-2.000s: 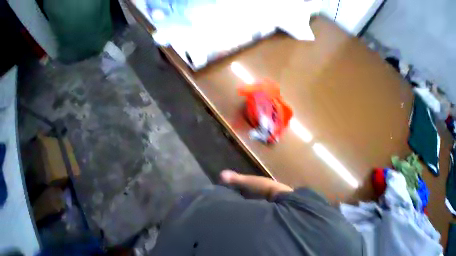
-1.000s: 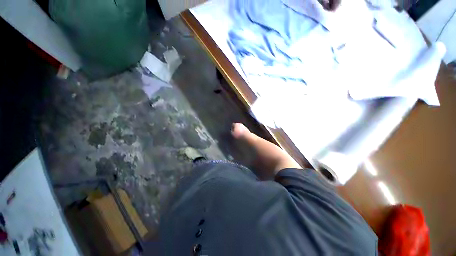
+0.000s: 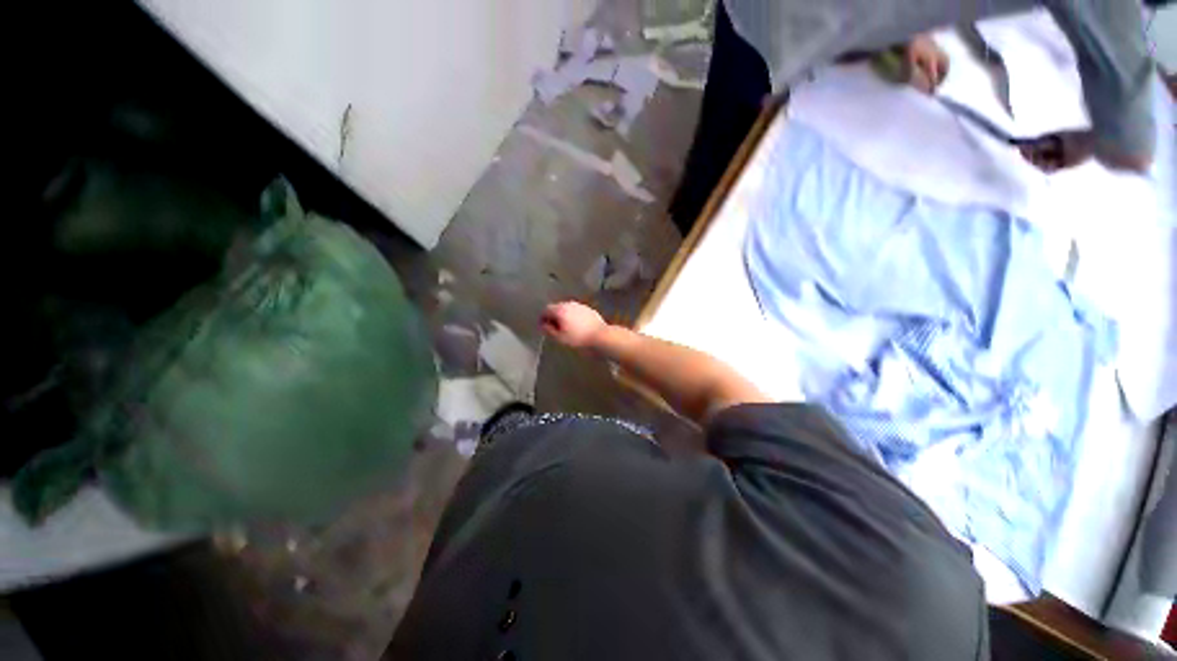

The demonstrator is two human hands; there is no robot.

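Note:
My right hand [image 3: 571, 323] hangs beside the table edge, small and blurred, with its bare forearm coming out of my grey sleeve. No object shows in it; its fingers look drawn together, but this is unclear. My left hand is not in view. Nearest on the right, a crumpled light-blue cloth [image 3: 891, 278] lies over white sheets [image 3: 704, 304] on the table.
Another person in grey sleeves stands at the table's upper right, with a hand [image 3: 925, 65] on the white material. A large green sack [image 3: 278, 375] stands at left. A white panel [image 3: 387, 91] is above it. Scraps [image 3: 607, 162] litter the floor.
The view has turned left and moved along the table. The red bag, bare brown tabletop and cardboard box have left view. The green sack is nearer, and the other person's arms show more.

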